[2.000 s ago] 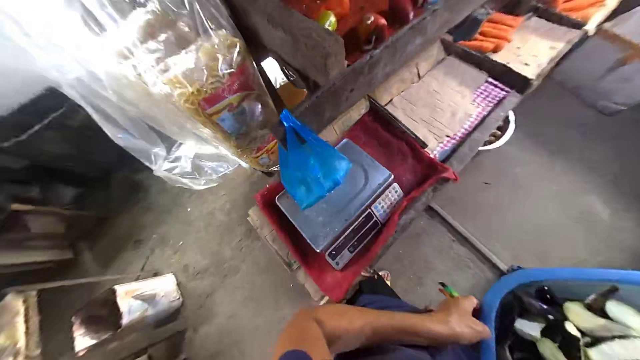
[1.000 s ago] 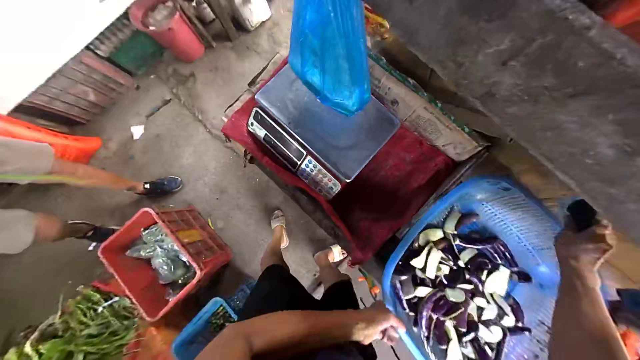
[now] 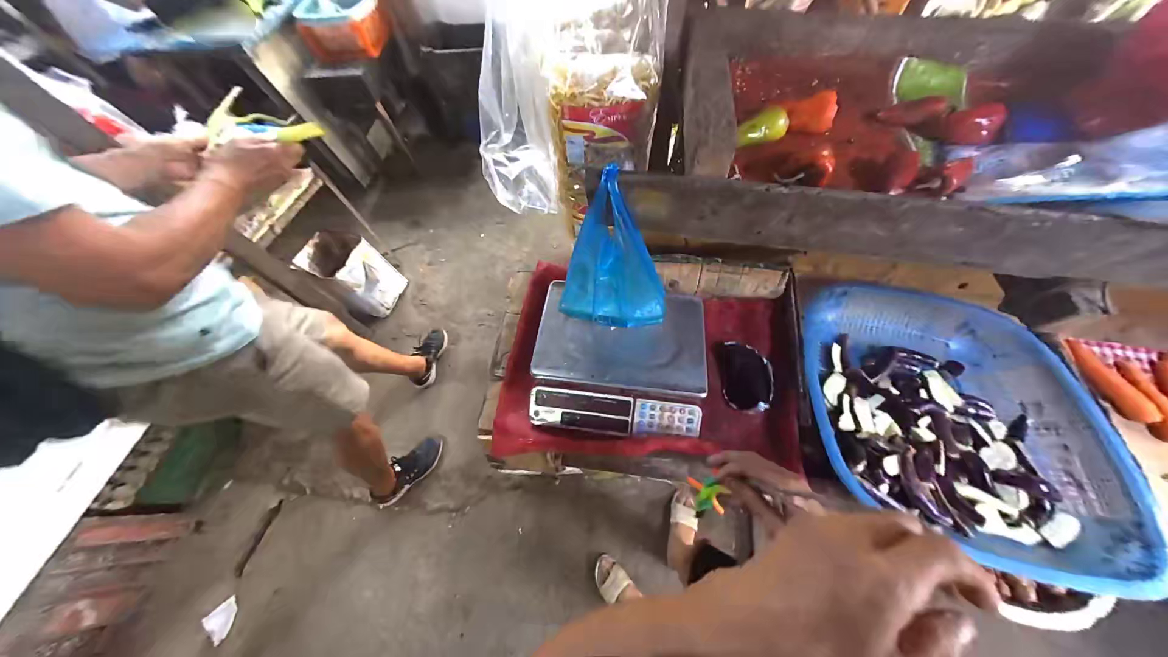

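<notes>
A blue plastic bag (image 3: pixel 613 287) stands with its handles up on the metal plate of a digital scale (image 3: pixel 620 360), which rests on red cloth. My left hand (image 3: pixel 912 579) is large in the foreground, its fingers curled; whether it holds anything is hidden. Behind it, my right hand (image 3: pixel 753 479) is partly covered, its fingertips beside a small green and orange thing (image 3: pixel 707 495); its grip is unclear. Cut eggplants (image 3: pixel 949 438) lie in a blue plastic basin (image 3: pixel 1068 365) right of the scale. A dark oval thing (image 3: pixel 745 376) lies between scale and basin.
A person (image 3: pixel 182 265) at the left holds something yellow-green. Red, orange and green bell peppers (image 3: pixel 912 137) fill a wooden bin beyond the scale. A clear plastic bag of noodles (image 3: pixel 602 109) stands behind it. Carrots (image 3: pixel 1113 383) are at the far right, a white container (image 3: pixel 351 269) at left.
The view has swung widely. The dark oval thing now shows beside the scale, where bare red cloth showed one second ago. The blue bag remains on the scale.
</notes>
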